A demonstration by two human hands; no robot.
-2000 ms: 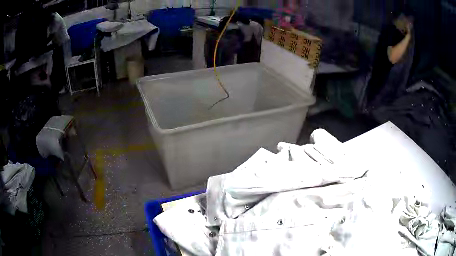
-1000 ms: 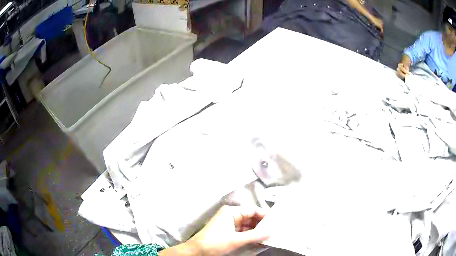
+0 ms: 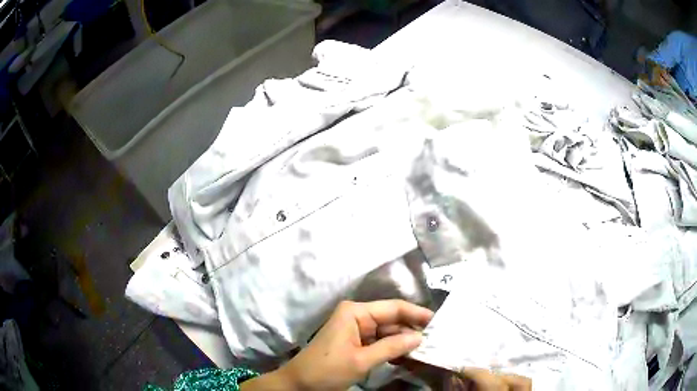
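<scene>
A pale grey-white garment [image 3: 497, 328] lies in front of me on a pile of the same cloth. My left hand [image 3: 363, 340], with a green patterned sleeve, pinches the garment's edge between thumb and fingers. My right hand [image 3: 493, 380] is at the bottom edge, mostly cut off, with its fingers beside the same edge; its grip is unclear. A metal button [image 3: 432, 224] shows on a shaded flap above the hands. A small white tag [image 3: 440, 278] with a dark mark lies just below it.
More pale garments with metal buttons [image 3: 281, 216] are heaped at left, and crumpled ones [image 3: 569, 145] at right, on a white table [image 3: 489, 30]. A big pale bin [image 3: 141, 145] stands at far left. A person's blue sleeve [image 3: 676, 61] shows at upper right.
The view has swung right and down from the bin to the garments. My left hand came into view and stays on the garment; my right hand's fingers now show at the bottom.
</scene>
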